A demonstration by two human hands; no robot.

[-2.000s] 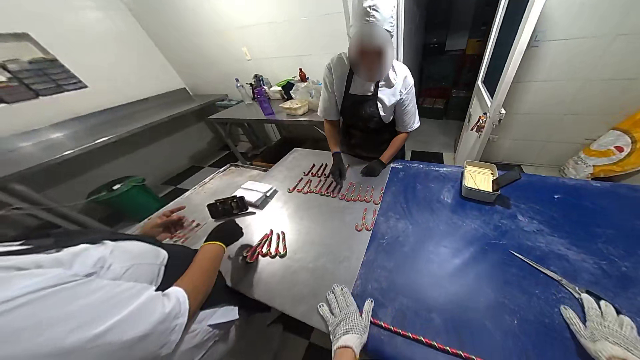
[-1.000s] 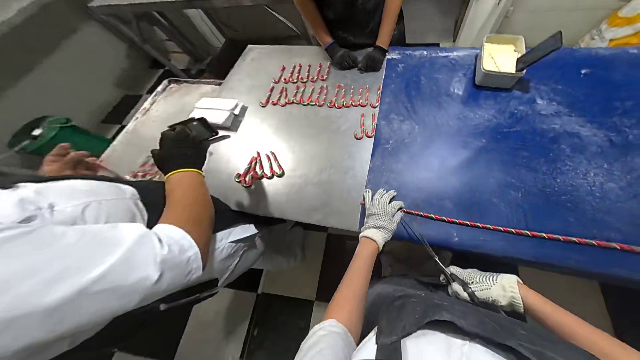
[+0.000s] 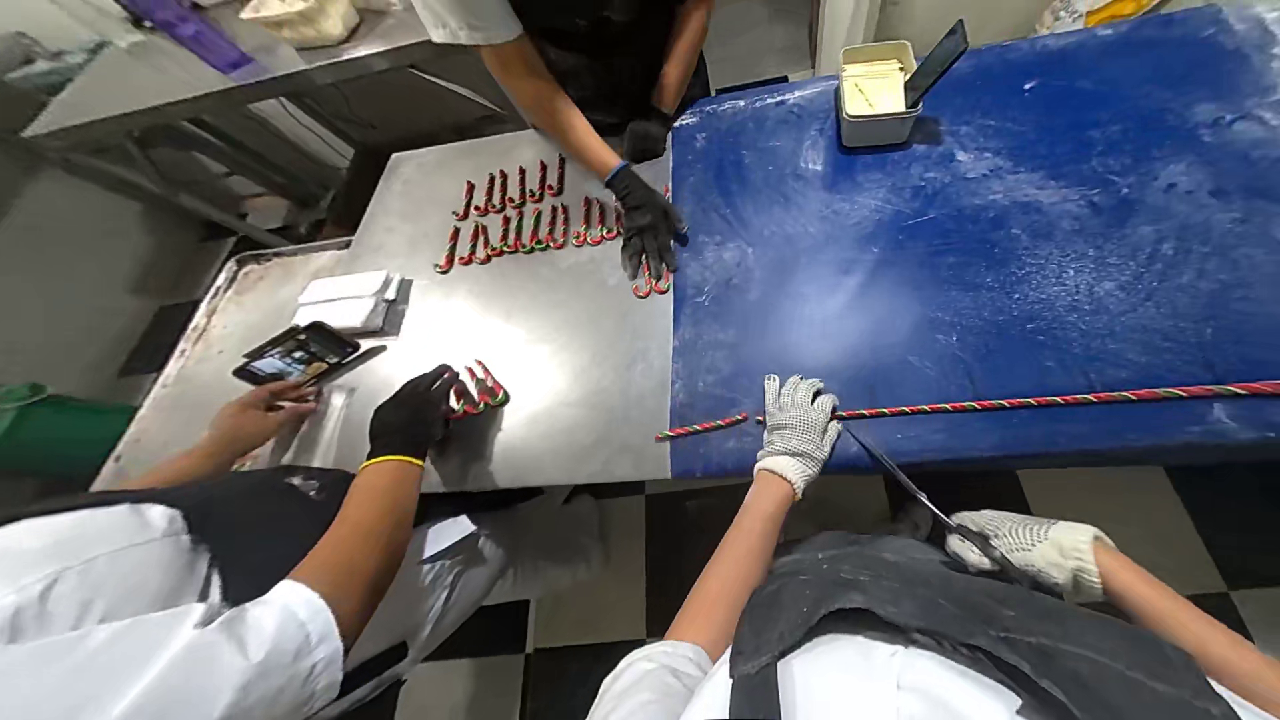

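Note:
My left hand (image 3: pixel 798 425), in a dotted white knit glove, lies over the striped candy rope near the left edge of the blue work surface. Red, green and white twists mark the rope (image 3: pixel 1040 400), which runs right from my fingers. A short cut piece (image 3: pixel 702 428) lies left of my hand, its end over the metal table. Gloved likewise, my right hand (image 3: pixel 1020 550) grips the handles of long scissors (image 3: pixel 915 495) at the front edge; the blade tips meet the rope just right of my left hand. What lies under my left palm is hidden.
Hooked candy canes (image 3: pixel 505 235) stand in rows on the metal table (image 3: pixel 580 350). A co-worker's black-gloved hand (image 3: pixel 650 225) touches some; another co-worker's (image 3: pixel 410 410) is at a small group. A phone (image 3: pixel 300 352), white papers (image 3: pixel 343 300) and a tub (image 3: pixel 878 95) stand about.
The scissors, lying on the blue surface at first, are in my right hand. A short piece is now separate at the rope's left end. A co-worker's gloved hand has reached over the cane rows.

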